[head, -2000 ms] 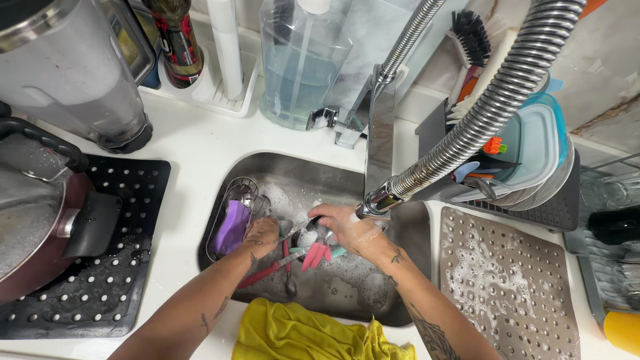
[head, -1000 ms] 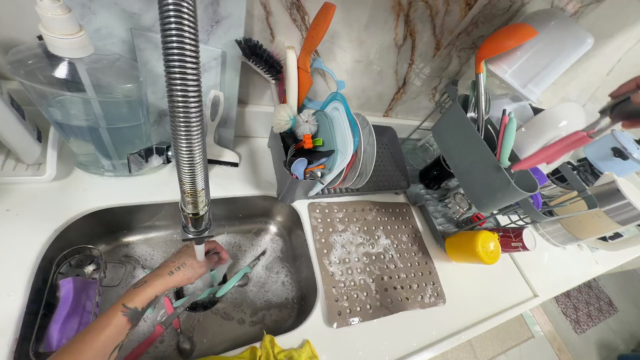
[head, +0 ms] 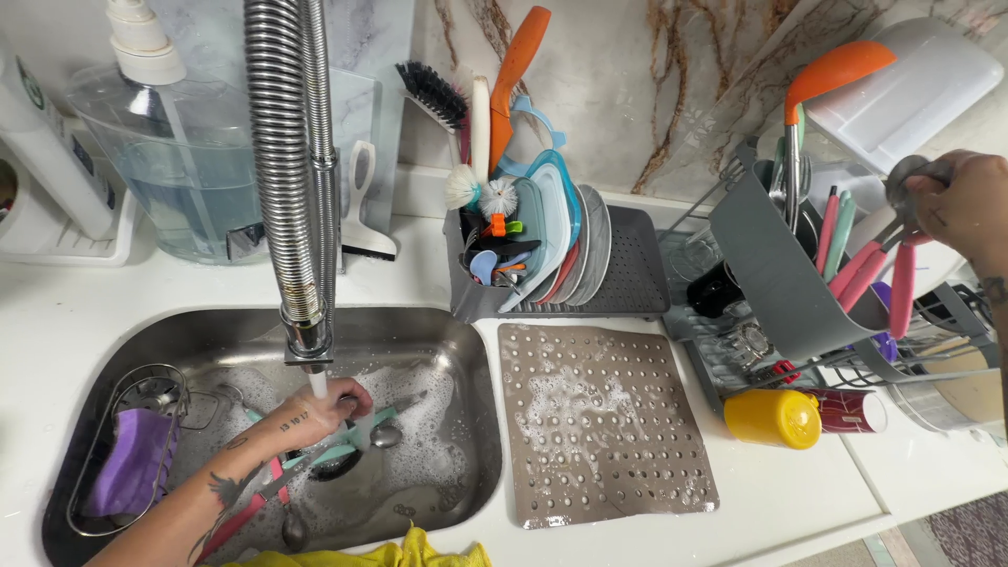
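Under the running faucet spout [head: 309, 346], my left hand [head: 335, 409] is closed around cutlery with turquoise handles [head: 327, 455] in the soapy sink [head: 472, 472]; its exact grip is partly hidden. Spoons and a pink-handled knife [head: 236, 526] lie in the water below. At upper right, my right hand [head: 957, 197] holds several pieces of pink-handled cutlery [head: 862, 276] by their metal ends, the handles pointing down at the grey cutlery holder [head: 795, 276] of the dish rack. Other pink and turquoise handles and an orange ladle [head: 839, 71] stand in that holder.
A purple sponge [head: 132, 465] sits in a wire caddy at the sink's left. Right of the sink lies a foamy perforated mat [head: 606, 425], with a drainer of plates and brushes [head: 630, 268] behind. A yellow cup [head: 772, 417] lies by the rack. A yellow cloth [head: 409, 551] hangs at the front.
Two seconds ago both hands were in the sink. My right hand has moved right to the dish rack with pink-handled cutlery, while my left stays under the spout. The view has swung right.
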